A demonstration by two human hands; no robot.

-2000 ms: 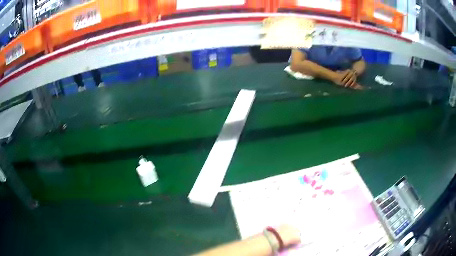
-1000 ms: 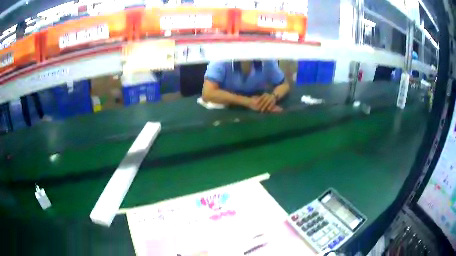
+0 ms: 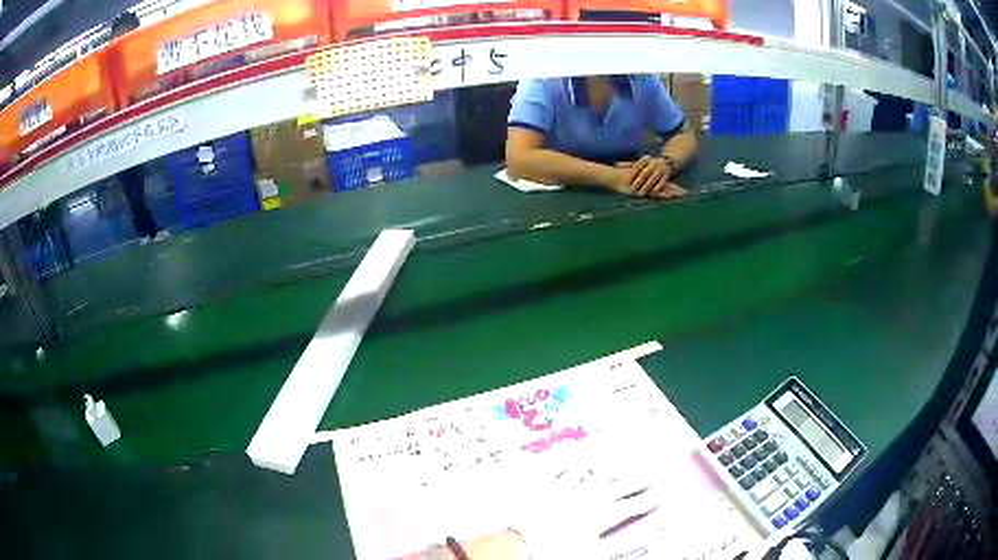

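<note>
A large printed sheet [image 3: 438, 481] with pink and blue lettering lies at the bottom centre, with a pale strip along its far edge. Slim dark marks or sticks [image 3: 628, 521] show on it; I cannot tell which. My left hand [image 3: 495, 545] is a small, overexposed part at the bottom edge, over the sheet, with a dark red band at the wrist. Its fingers are hidden or cut off. My right hand is out of the picture. A silver calculator [image 3: 782, 454] lies right of the sheet.
A long white bar [image 3: 334, 348] lies slanted on the green surface [image 3: 525, 295]. A small white block or bottle [image 3: 101, 420] stands far left. A person with folded hands [image 3: 646, 177] is across. A white rail [image 3: 241, 98] with orange bins crosses above. Cables and a screen edge are lower right.
The view swung right, then partly back left. My left forearm, over the sheet two seconds ago, was out of view one second ago; now only a small part shows at the bottom.
</note>
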